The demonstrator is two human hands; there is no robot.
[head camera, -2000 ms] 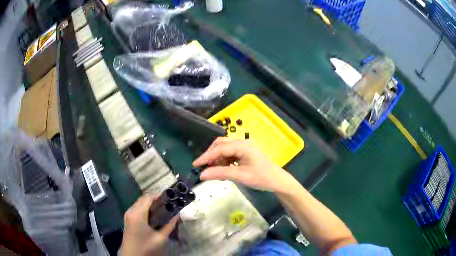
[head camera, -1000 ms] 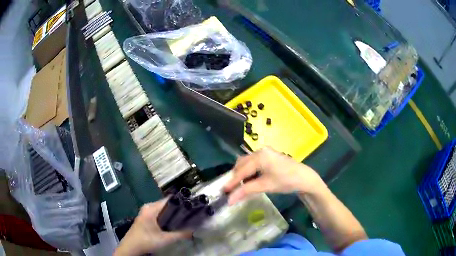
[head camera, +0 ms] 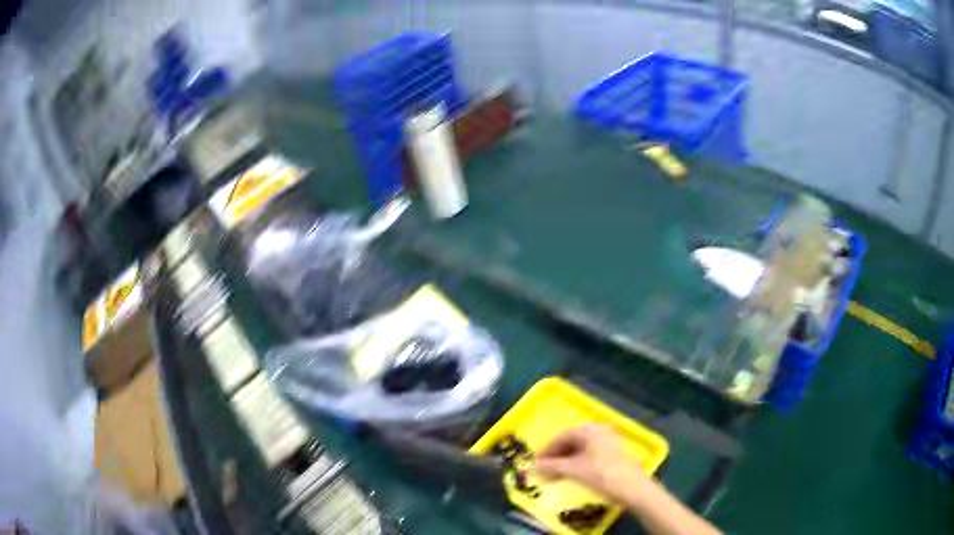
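My right hand [head camera: 588, 460] is over the yellow tray [head camera: 640, 444], its fingertips close together beside small black rings [head camera: 515, 460] at the tray's left side. The picture is blurred, so I cannot tell if a ring is between the fingers. More dark rings [head camera: 582, 515] lie at the tray's near edge. My left hand, the tubes and the pale work block are out of the picture below.
An open clear bag [head camera: 476, 381] with black pieces lies beyond the tray. The pale conveyor row [head camera: 267, 418] runs along the left. A white bottle [head camera: 437, 162], blue crates [head camera: 669, 99] and a cardboard box [head camera: 131, 439] stand farther off.
The view has tilted up, showing more of the far room. My right hand has moved from beside the tubes to the tray. My left hand and the tubes have left the picture.
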